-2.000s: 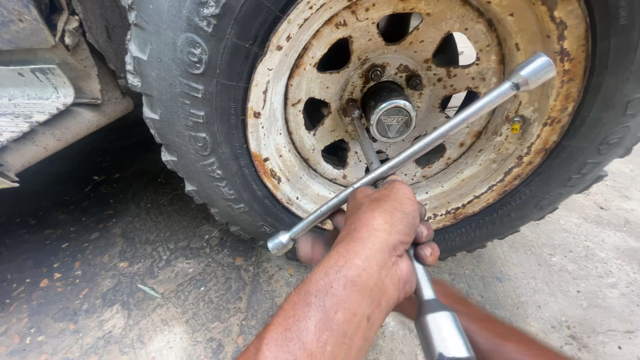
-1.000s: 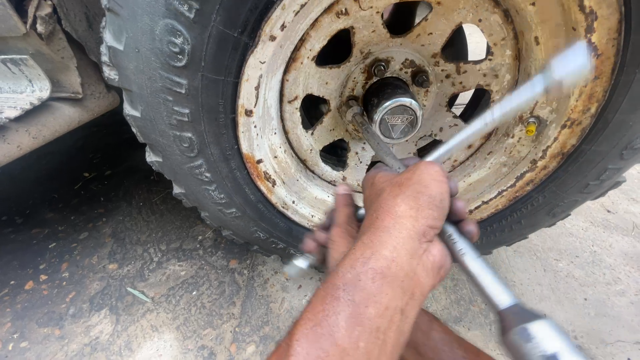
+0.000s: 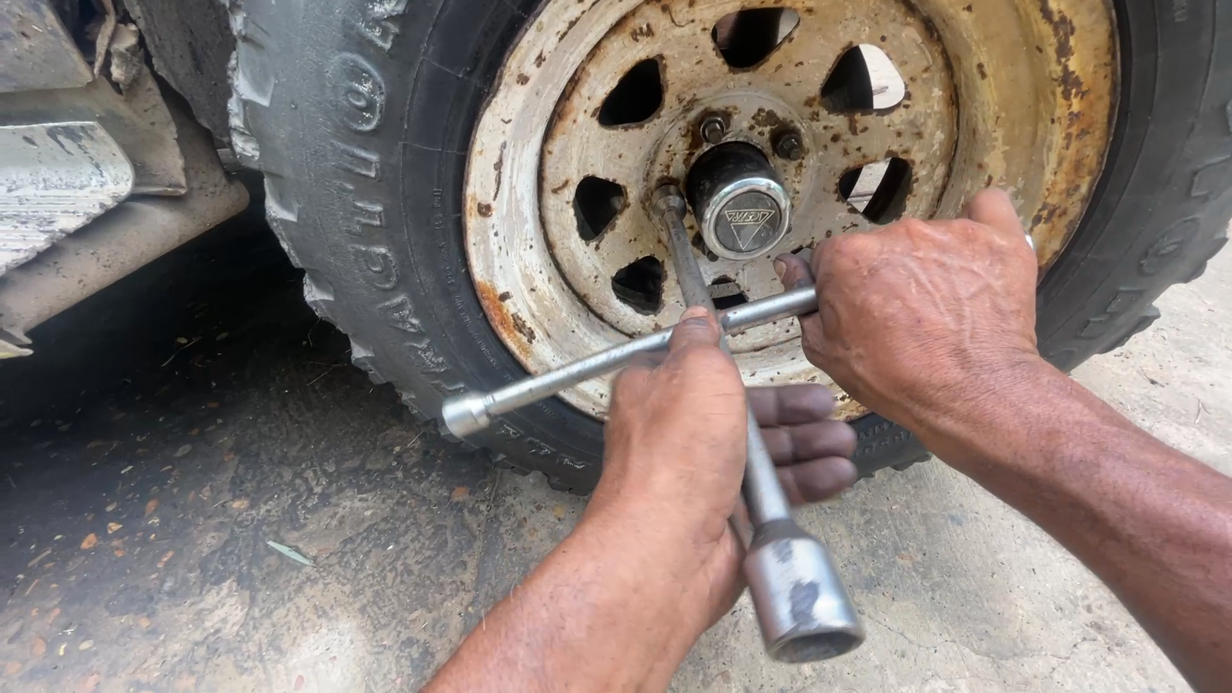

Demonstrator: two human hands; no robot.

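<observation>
A four-way lug wrench (image 3: 577,371) of chromed metal has one socket end at the lower left of the hub cap (image 3: 743,217), over a stud or nut position on the rusty white steel wheel (image 3: 866,58). My left hand (image 3: 683,433) cradles the wrench near its crossing, thumb on top, with the other fingers spread beneath. My right hand (image 3: 924,298) is wrapped around the right arm of the wrench, hiding that end. The largest socket (image 3: 808,597) points down toward me. Two lug nuts or studs (image 3: 789,144) show above the hub cap.
The knobbly black tyre (image 3: 375,192) surrounds the wheel and stands on stained concrete ground (image 3: 385,568). At the upper left is a worn vehicle body part with a metal step or sill (image 3: 58,183). A small green leaf (image 3: 290,553) lies on the ground.
My right hand has come up from below or behind my left forearm to the wrench's right arm. The wrench's cross arm has turned, and my left hand's fingers have spread.
</observation>
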